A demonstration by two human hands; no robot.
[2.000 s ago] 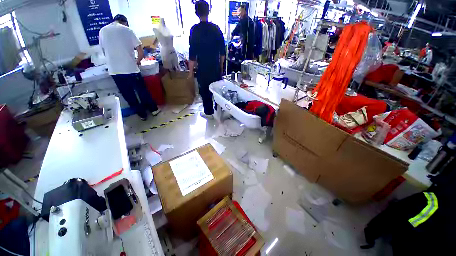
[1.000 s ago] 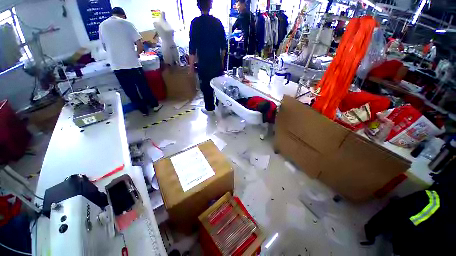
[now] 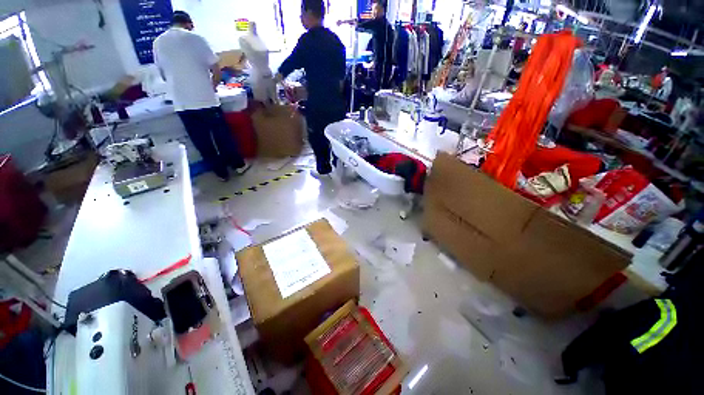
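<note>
Neither of my hands is in view. A brown cardboard box [image 3: 341, 259] stands on the floor nearest in front, with a white paper sheet [image 3: 296, 262] on its top. A smaller open box [image 3: 353, 349] with red and pale strips in it stands against its near right side. At the lower left, a white sewing machine head [image 3: 108, 351] sits on a white table [image 3: 127, 243], beside a dark tray [image 3: 187, 301].
Large cardboard [image 3: 502, 239] stands at the right, below hanging orange-red strips [image 3: 533, 108]. A black garment with a reflective band [image 3: 654, 325] is at lower right; its wearer is unclear. Papers lie on the floor. A white tub [image 3: 367, 163] and several people stand farther back.
The dark-clothed person in the middle has turned left and raised an arm toward the dress form. The person behind has stretched an arm out to the left. The view has shifted slightly.
</note>
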